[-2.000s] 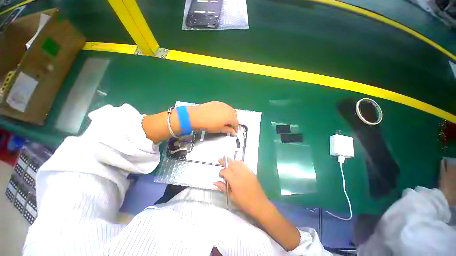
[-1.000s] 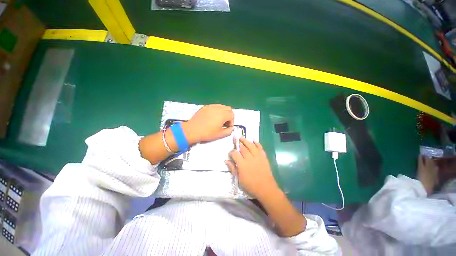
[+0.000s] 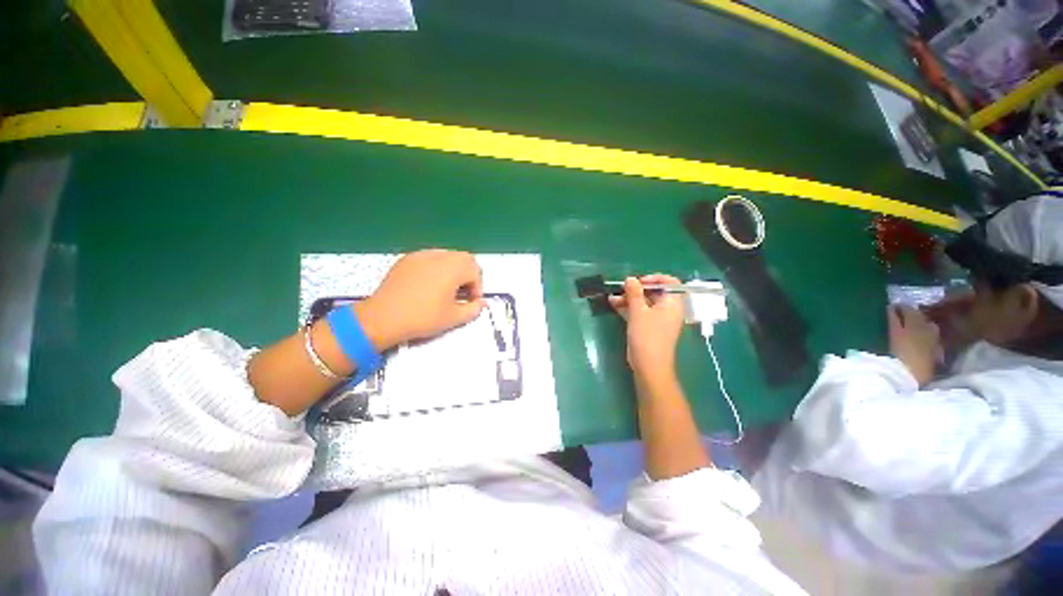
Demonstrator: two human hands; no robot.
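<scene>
The tablet housing (image 3: 449, 367), a dark frame with a pale centre, lies on a white bubble-wrap sheet (image 3: 501, 440). My left hand (image 3: 426, 297), with a blue wrist strap (image 3: 353, 336), rests on the housing's upper edge, fingers curled; whether it holds anything is hidden. My right hand (image 3: 650, 320) is right of the sheet and holds thin tweezers (image 3: 629, 286) pointing left. Their tip is at a small black pad (image 3: 591, 285) on the clear film (image 3: 589, 338). Another black pad is partly covered by my right hand.
A white adapter (image 3: 706, 305) with a white cord stands right of my right hand. Beyond it are a tape roll (image 3: 739, 222) and a long black strip (image 3: 764, 314). A yellow rail (image 3: 466, 137) crosses behind. A coated person (image 3: 933, 408) sits at right. Another unit (image 3: 283, 12) lies beyond the rail.
My right hand has moved from the housing rightward to the black pads, with the tweezers now pointing left. My left hand stays at the housing's upper edge. The camera view has shifted right.
</scene>
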